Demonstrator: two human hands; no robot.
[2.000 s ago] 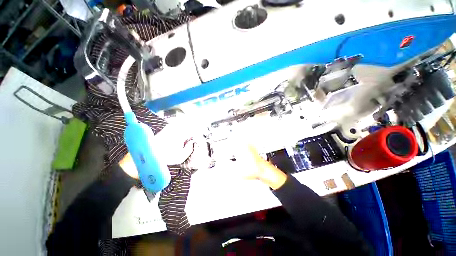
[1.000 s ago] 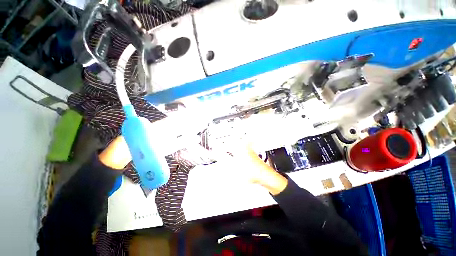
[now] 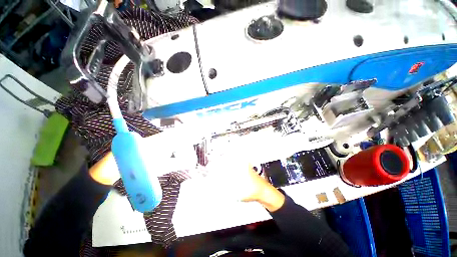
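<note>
Dark striped fabric [image 3: 164, 208] lies across the table and hangs over its front edge. Its upper part runs toward the needle area, where strong glare hides most detail. The white and blue sewing machine [image 3: 240, 75] spans the top. The light-blue lamp [image 3: 136, 173] hangs over the cloth. My left hand [image 3: 106, 169] is left of the lamp, its fingers hidden by lamp and glare. My right hand [image 3: 259, 189] is right of the needle area, below the machine head. Its fingertips are washed out, so its hold cannot be made out.
A smartphone [image 3: 299, 168] lies right of my right hand. A red cylinder speaker [image 3: 376, 165] stands beside it. Blue crates [image 3: 426, 211] are below the table at right. More striped cloth [image 3: 95, 120] is heaped at left, near a green trolley part [image 3: 50, 139].
The view has shifted, with the machine lower in the picture. The striped fabric near the needle area has changed shape. My left hand has come out further left of the lamp than two seconds ago.
</note>
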